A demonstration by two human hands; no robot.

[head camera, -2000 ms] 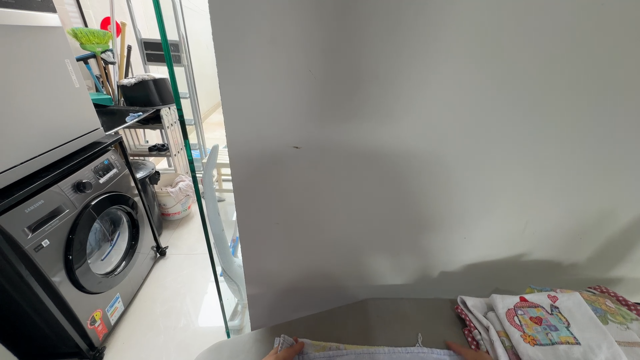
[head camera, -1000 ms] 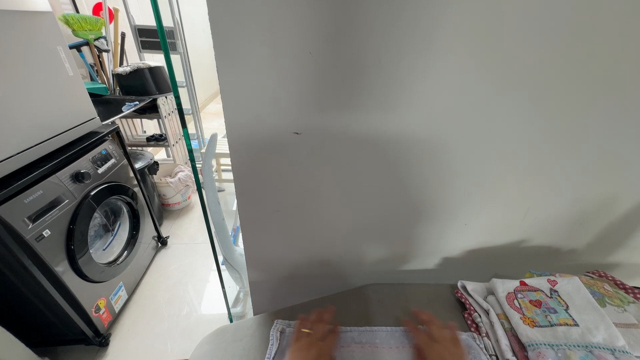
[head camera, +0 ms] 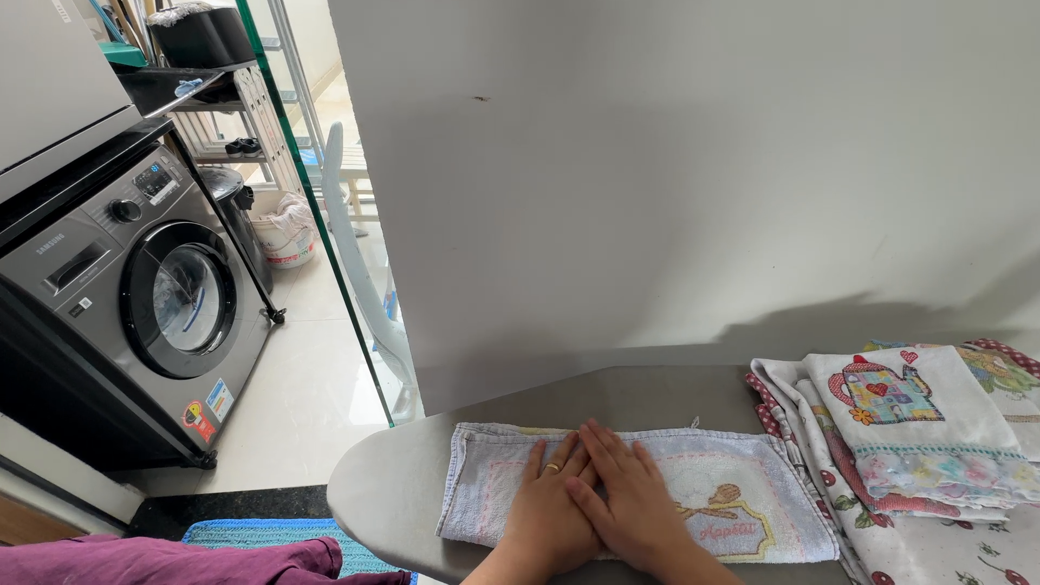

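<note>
A folded terry kitchen towel (head camera: 723, 463) with a printed spoon design and lettering lies flat on the grey ironing board (head camera: 390, 479). My left hand (head camera: 552, 504) rests palm down on its middle, a ring on one finger. Beside it, my right hand (head camera: 630, 496) presses on the towel too, its fingers touching and partly overlapping the left hand. Neither hand grips the cloth. At the board's right, a pile of folded dish towels is topped by a white one with a patchwork teapot (head camera: 890, 394); the pile's edge meets the terry towel.
A grey wall (head camera: 609, 203) rises behind the board. At left stand a front-loading washing machine (head camera: 138, 276), a bin (head camera: 231, 203) and a white bucket (head camera: 284, 236) beyond a glass panel edge (head camera: 317, 211). A purple cloth (head camera: 179, 561) and blue mat (head camera: 268, 536) are low at left.
Two seconds ago my hands were at the towel's sides near the frame's bottom. A second ago they were apart over it; now they are together on its middle. The view has tilted down.
</note>
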